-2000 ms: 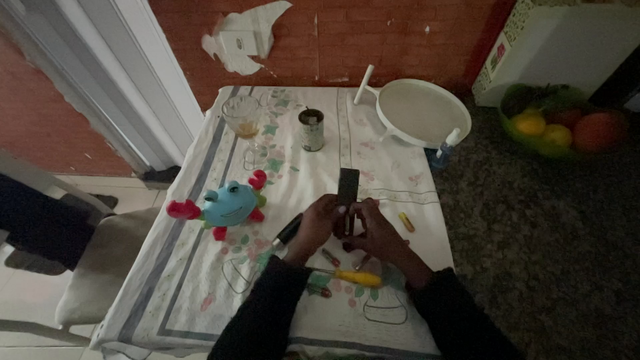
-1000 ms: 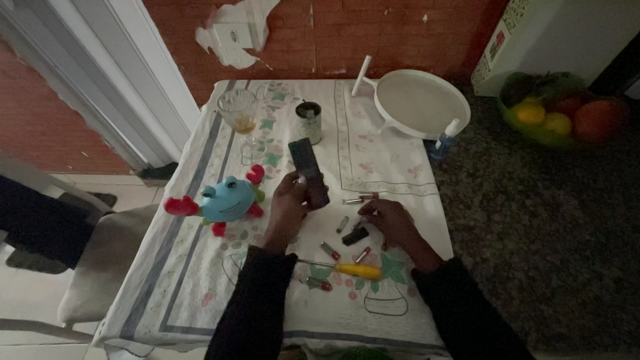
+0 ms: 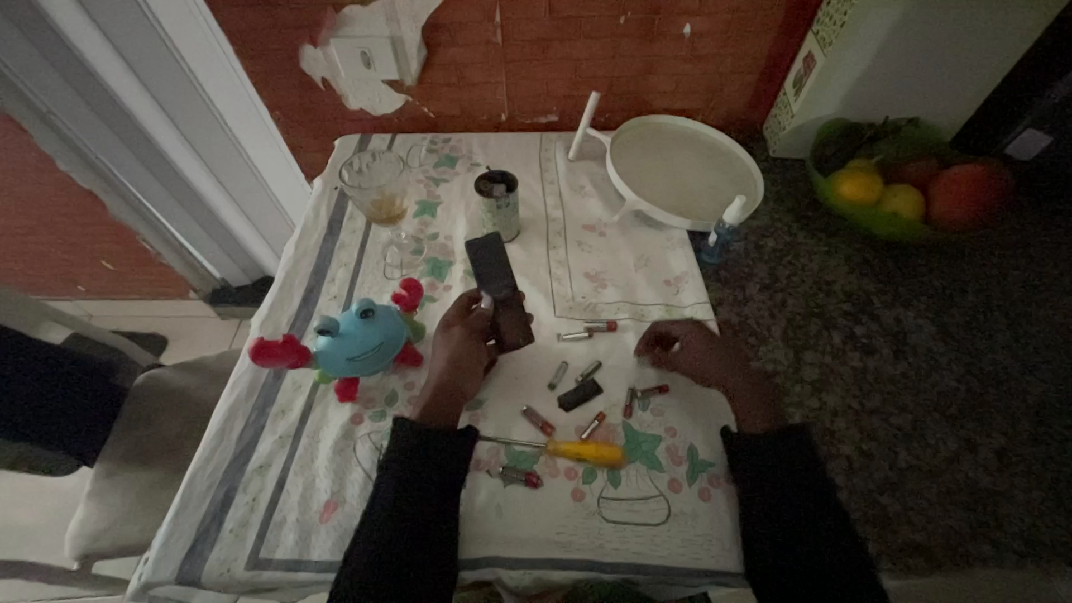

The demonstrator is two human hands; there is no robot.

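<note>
My left hand [image 3: 463,346] is closed around the lower part of a dark, slim handheld device [image 3: 494,272], probably a remote control. My right hand [image 3: 682,352] rests low over the cloth at the right, its fingers curled; nothing shows in it. Several small cylindrical batteries [image 3: 574,336] lie scattered between and below the hands. Among them is a small black cover [image 3: 579,394]. A screwdriver with a yellow handle [image 3: 586,452] lies nearer to me, its shaft pointing left. A blue toy crab [image 3: 360,339] with red claws stands left of my left hand.
On the floral tablecloth [image 3: 636,536] stand a glass goblet [image 3: 374,188], an open tin can [image 3: 499,209], a round white tray [image 3: 682,172] and a small blue bottle [image 3: 722,230]. A green fruit bowl [image 3: 863,222] sits on the granite counter [image 3: 879,352] at right. A chair [image 3: 155,456] stands left.
Two seconds ago both hands were together at the dark device. My left hand now holds it alone, farther left. My right hand has moved right, away from the small black cover it was near one second ago.
</note>
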